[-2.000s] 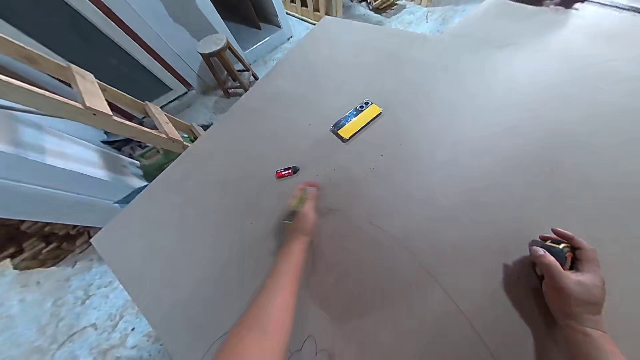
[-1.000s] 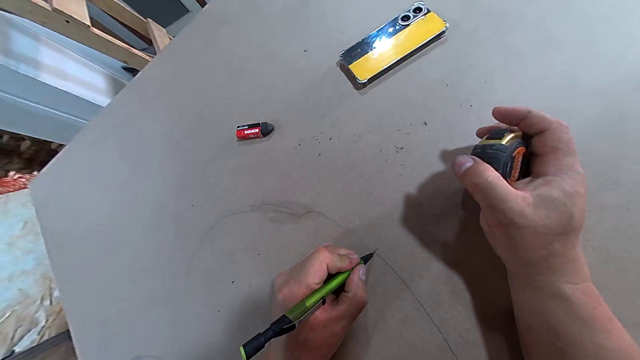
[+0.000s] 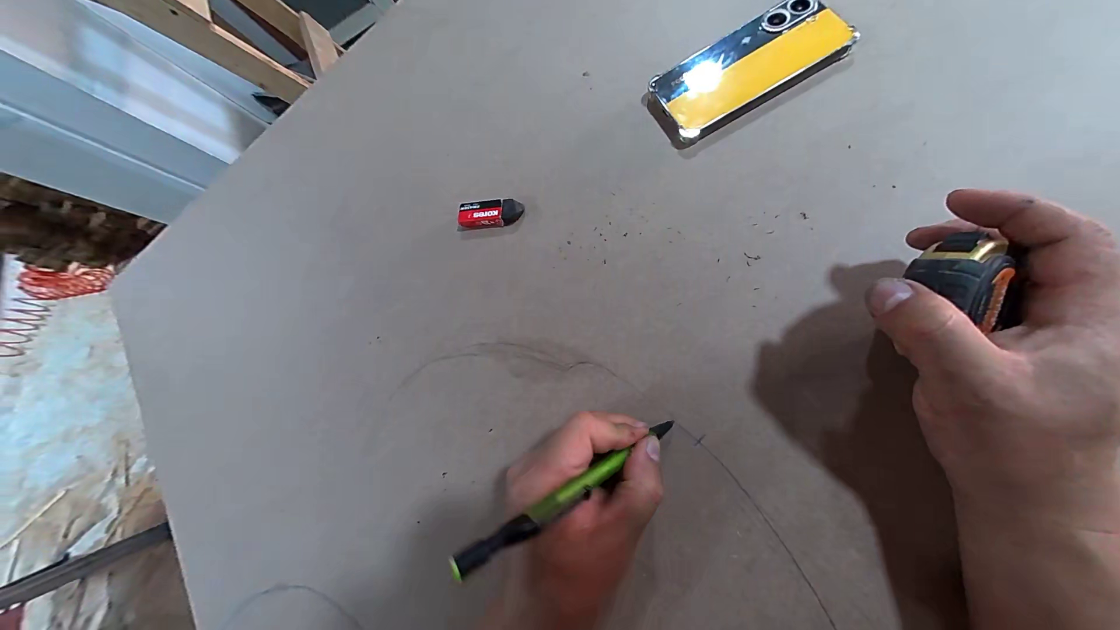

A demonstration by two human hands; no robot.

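My left hand [image 3: 586,499] holds a green and black marking pencil [image 3: 569,494], its dark tip at a thin curved line drawn on the grey-brown board [image 3: 332,262]. A short cross mark sits on that line just right of the tip. In my right hand [image 3: 1024,367] is a black tape measure [image 3: 962,276] with gold and orange parts, held above the board at the right. A Kores eraser [image 3: 488,213] in a red and black sleeve, with a dark worn end, lies up and left of the hands.
A smartphone [image 3: 752,70] with a yellow and dark back lies on the board at the top. Eraser crumbs are scattered between it and the hands. Beyond the board's left edge are a wooden frame [image 3: 236,52], pale panels, a red coiled cord [image 3: 66,282] and a stained floor.
The view has moved much closer to the board. My left hand, near the eraser two seconds ago, is now at the drawn line with the pencil. The short cross mark now shows on the line.
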